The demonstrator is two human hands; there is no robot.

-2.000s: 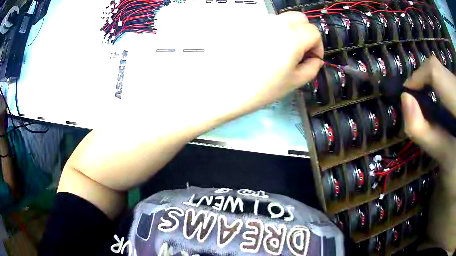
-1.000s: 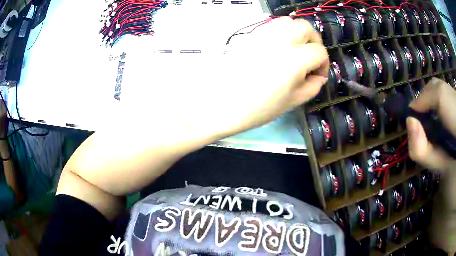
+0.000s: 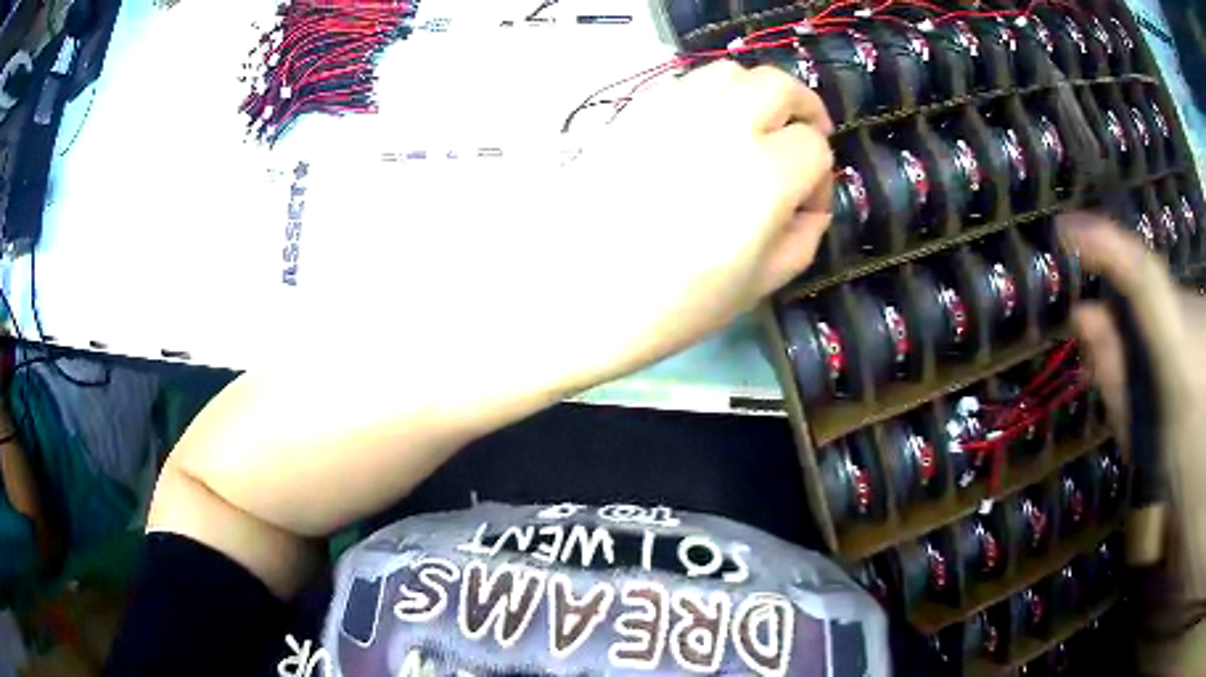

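Black round speakers [image 3: 955,318] stand on edge in rows in the brown partitioned tray [image 3: 860,532], each with a red and shiny spot. My left hand [image 3: 774,165] is over the tray's left side, fingers pinched beside a speaker; what lies between the fingertips is hidden. A thin lead wire [image 3: 619,95] shows behind this hand. My right hand [image 3: 1137,318], blurred, is at the tray's right side, closed around the black handle of the soldering iron [image 3: 1144,384]. The iron's tip is blurred.
Red wires with white plugs [image 3: 1012,421] lie on the tray's near rows. More red wires run along its far row. A spare red-black wire bundle [image 3: 324,60] lies on the pale table [image 3: 159,238] at far left. Black equipment stands at the left edge. A printed grey garment is at my lap.
My right hand and the iron have swung away from my left hand and turned more upright. The tray and table have shifted slightly left in view. My left hand stays near the speaker.
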